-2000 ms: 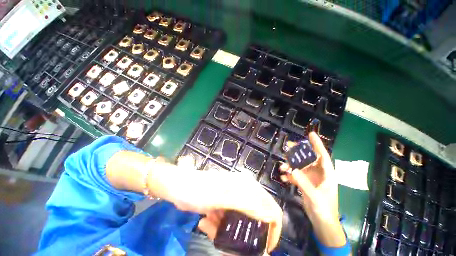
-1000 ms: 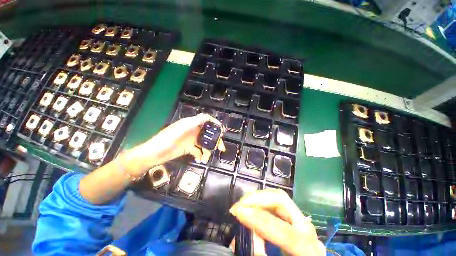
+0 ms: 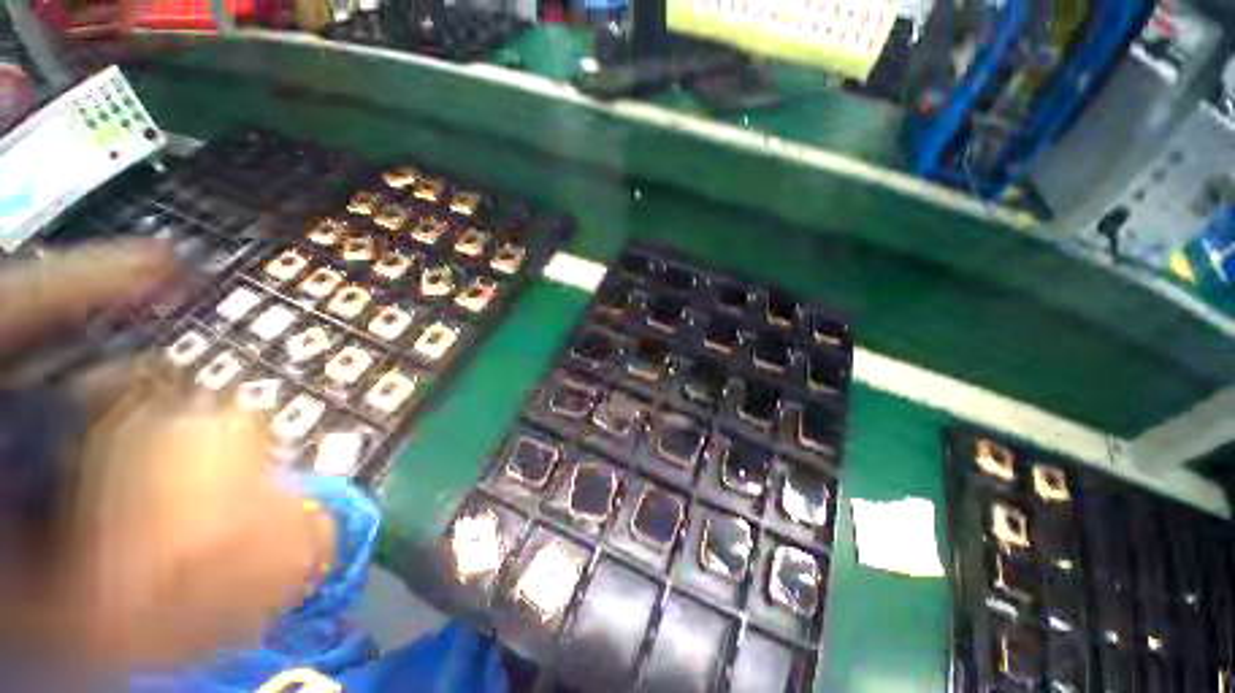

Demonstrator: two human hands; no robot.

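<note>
A large, badly blurred hand, apparently my left hand [image 3: 176, 521], fills the lower left close to the camera, with a blue sleeve at its wrist. A dark shape lies against its fingers at the left edge; I cannot tell whether it is a held watch. My right hand cannot be made out. The centre tray [image 3: 616, 616] holds rows of dark watch heads [image 3: 657, 517] face up. Two gold watch backs [image 3: 550, 579] lie face down in its near left pockets, and the near pockets beside them are empty.
The left tray [image 3: 406, 440] holds rows of gold and whitish watch backs, partly behind the blurred hand. A white paper slip [image 3: 897, 536] lies between the centre tray and right tray [image 3: 964, 596]. A white device [image 3: 75, 156] stands at the upper left.
The view has tilted up, showing the bench's back edge. The hand over the centre tray has moved to the lower left, nearer the camera. The other hand is no longer distinguishable near the tray's front.
</note>
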